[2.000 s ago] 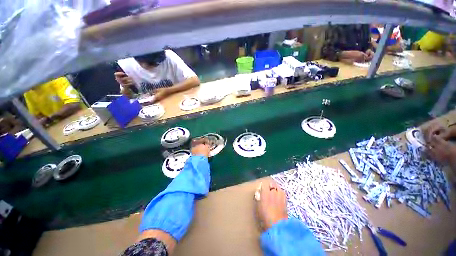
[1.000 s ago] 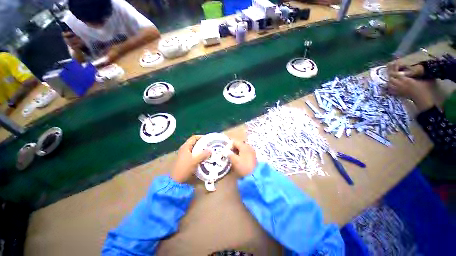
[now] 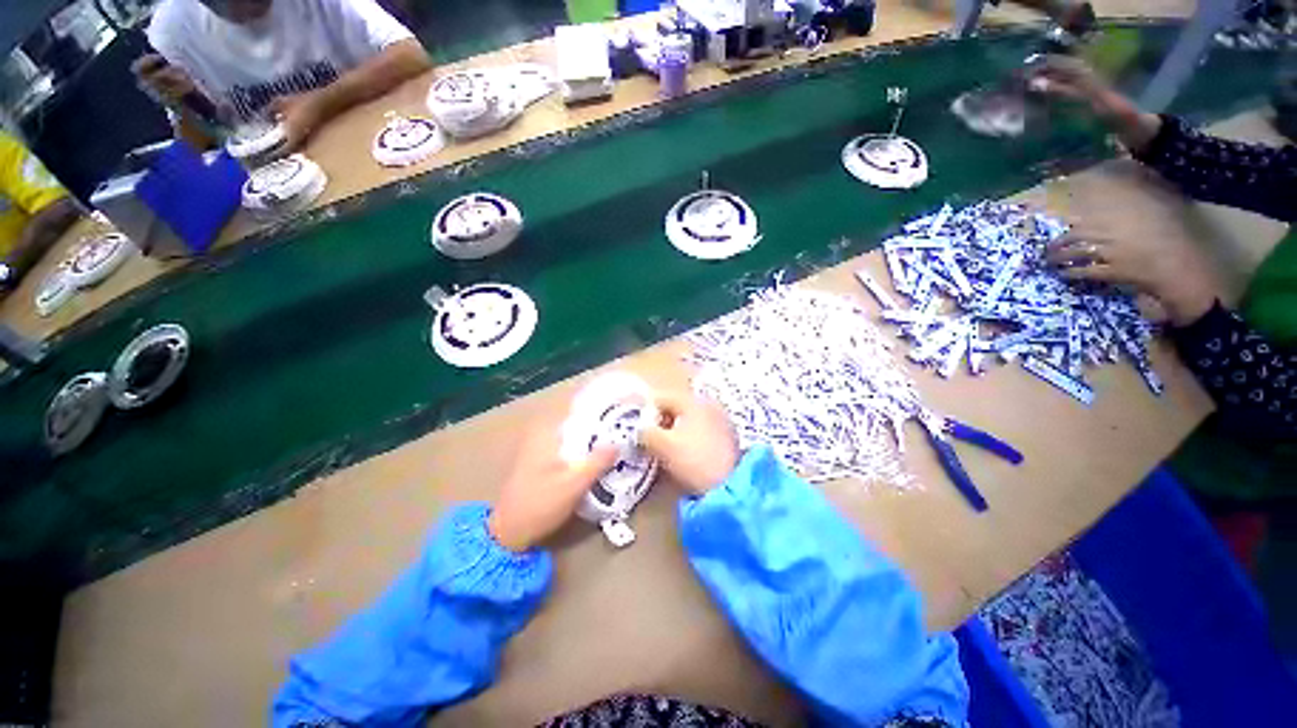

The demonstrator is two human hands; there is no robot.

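Note:
A round white lamp housing (image 3: 613,421) with dark slots is held above the tan bench in front of me. A small white tab sticks out at its lower edge. My left hand (image 3: 545,477) holds its left side, thumb across the face. My right hand (image 3: 693,444) is at its right side, fingertips on the face; whether they hold a small part is hidden. A heap of thin white pieces (image 3: 811,384) lies just right of my right hand.
The green belt (image 3: 598,277) carries several lamp housings beyond the bench. Blue-handled pliers (image 3: 967,458) lie beside the white heap. Blue-and-white strips (image 3: 981,292) lie farther right, near another person's hands. A blue bin (image 3: 1081,640) is below right. People sit opposite.
Two seconds ago my left hand was over the belt and my right by the white heap; now both are at the housing. The neighbour's hands have moved, one over the belt, one by the strips.

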